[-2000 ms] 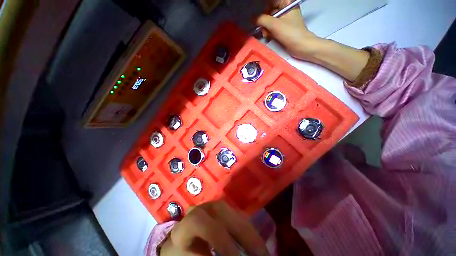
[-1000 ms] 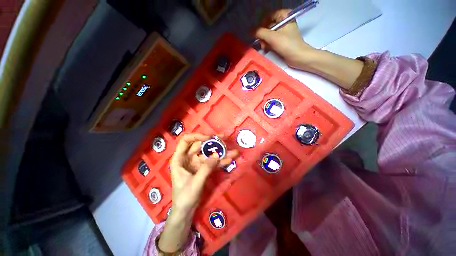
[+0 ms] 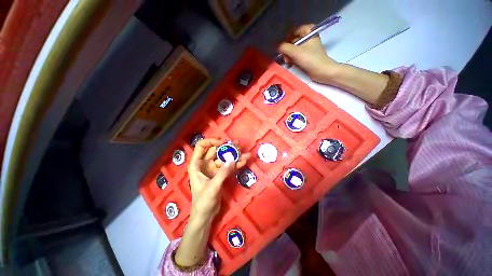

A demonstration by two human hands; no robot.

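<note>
A large red-orange parts tray (image 3: 334,180) lies at a slant, with round watch movements in many pockets. My left hand (image 3: 207,175) is over its middle, fingers closed around a blue-rimmed movement (image 3: 227,154) that shows a pale patch; the hand hides some pockets. More blue-rimmed movements (image 3: 294,178) sit in the tray, with a silver-white movement (image 3: 267,153) and a dark movement (image 3: 331,149) among the others. My right hand (image 3: 306,53) holds a slim purple-silver pen or tweezers (image 3: 318,31) beyond the tray's upper corner.
A yellow-framed tester (image 3: 162,99) with a small bright display stands behind the tray. A second yellow frame (image 3: 240,13) is at the top. A pale sheet (image 3: 372,27) with a dark edge lies beyond my right hand. Pink sleeves and smock fill the lower right.
My left hand came from the bottom edge to over the tray and took hold of a movement. Its visible face changed from dark to blue-rimmed with a pale patch. The tester's green lights no longer show.
</note>
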